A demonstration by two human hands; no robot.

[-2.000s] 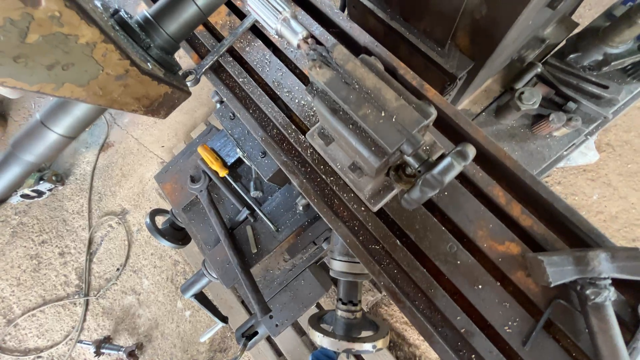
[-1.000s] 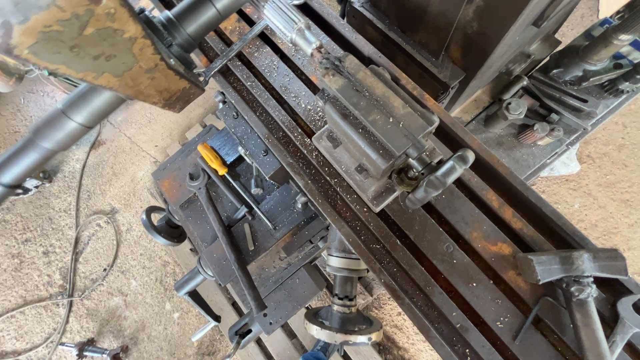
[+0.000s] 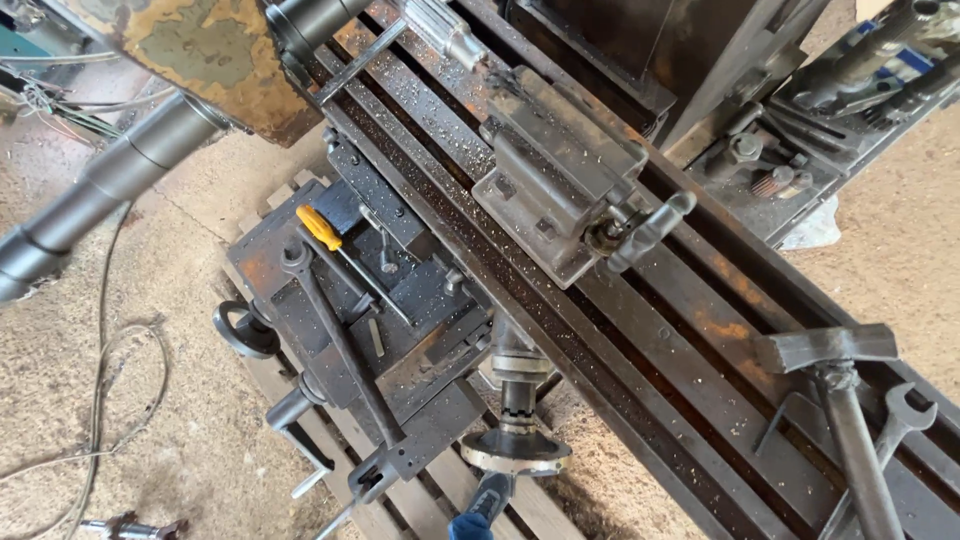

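Observation:
Neither my left hand nor my right hand can be seen. A milling machine table (image 3: 600,322) with T-slots crosses the view diagonally, strewn with metal chips. On it stands a tailstock (image 3: 555,172) with a knob (image 3: 651,231) at its lower right end. Its other end meets a fluted metal part (image 3: 442,30). A bar-like metal tool (image 3: 362,63) lies across the slots beside that part. At the lower right, a hammer-like metal tool (image 3: 855,420), an open-end wrench (image 3: 904,420) and a bent rod (image 3: 780,420) rest on the table.
A yellow-handled screwdriver (image 3: 321,227) and a long wrench (image 3: 341,349) lie on a lower machine slide. Handwheels (image 3: 516,452) and a crank (image 3: 300,420) stick out there, above wooden slats. Something blue (image 3: 471,526) is at the bottom edge. A cable (image 3: 97,375) lies on the floor.

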